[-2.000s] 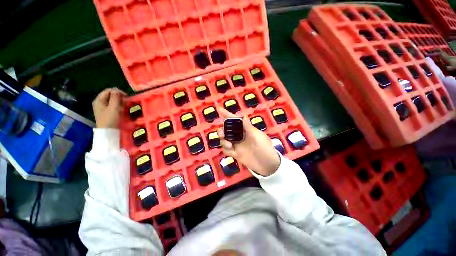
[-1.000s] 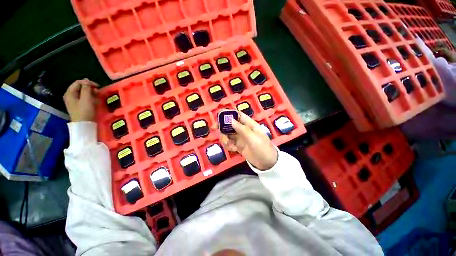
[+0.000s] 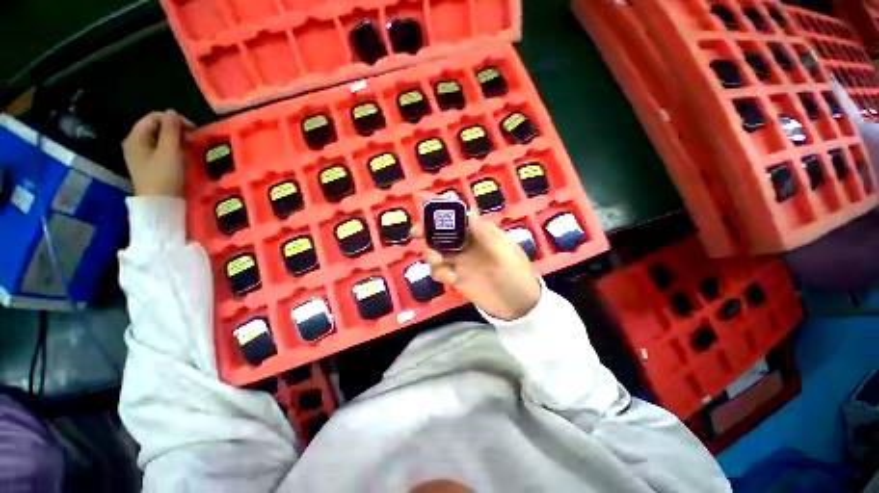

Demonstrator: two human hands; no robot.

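My right hand (image 3: pixel 487 265) holds a black smartwatch unit (image 3: pixel 445 224) between its fingers above the working tray. The unit's screen is lit with a white code-like square and text lines below. The red-orange foam tray (image 3: pixel 332 342) lies in front of me with units in its pockets, most showing a yellow band and the near ones a whitish band. One pocket in its far row, second from the left, is empty. My left hand (image 3: pixel 156 154) rests at the tray's far left corner, fingers curled; whether it grips the rim is unclear.
A second foam tray (image 3: pixel 279 58) behind has two black units in its near row. Stacked filled trays (image 3: pixel 713 183) stand at right, with a lower tray (image 3: pixel 655 356) beneath. A blue box (image 3: pixel 58 226) sits at left. A person's purple sleeve (image 3: pixel 834 255) is at right.
The held unit's screen was dark with faint lines two seconds ago; now it shows a code-like square. My right hand still holds it. The view has shifted.
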